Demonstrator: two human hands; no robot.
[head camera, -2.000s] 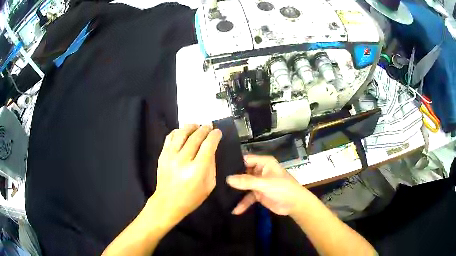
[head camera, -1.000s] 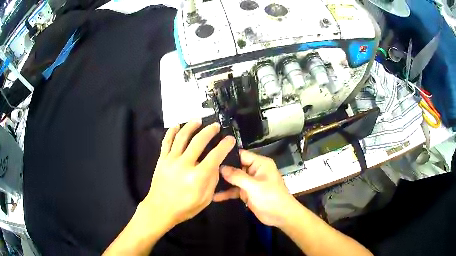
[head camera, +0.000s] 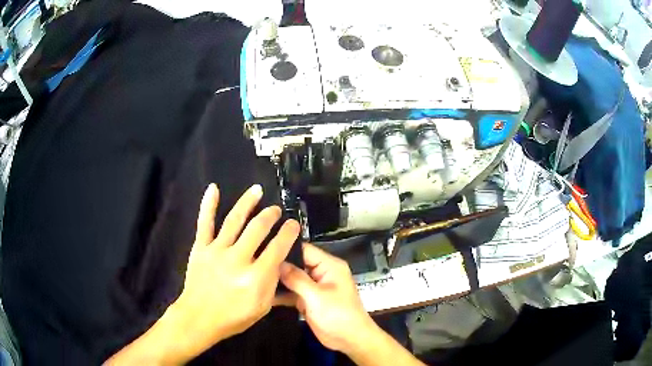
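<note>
Black fabric spreads over the left of the table and covers the cloth plate. Its right edge lies at the needle area of the white overlock machine. My left hand lies flat on the fabric with fingers spread, just in front of the needle area. My right hand pinches the fabric's edge between thumb and fingers, close beside the left fingertips. The fingertips partly hide the edge.
The open looper cover juts out at the machine's front right. Striped cloth, orange-handled scissors, a dark thread cone and blue fabric are at the right. A blue scrap lies at the far left.
The black fabric has moved forward past the needle area and now covers the white plate. My left hand has spread on it, and my right hand has closed on its edge. The view has shifted.
</note>
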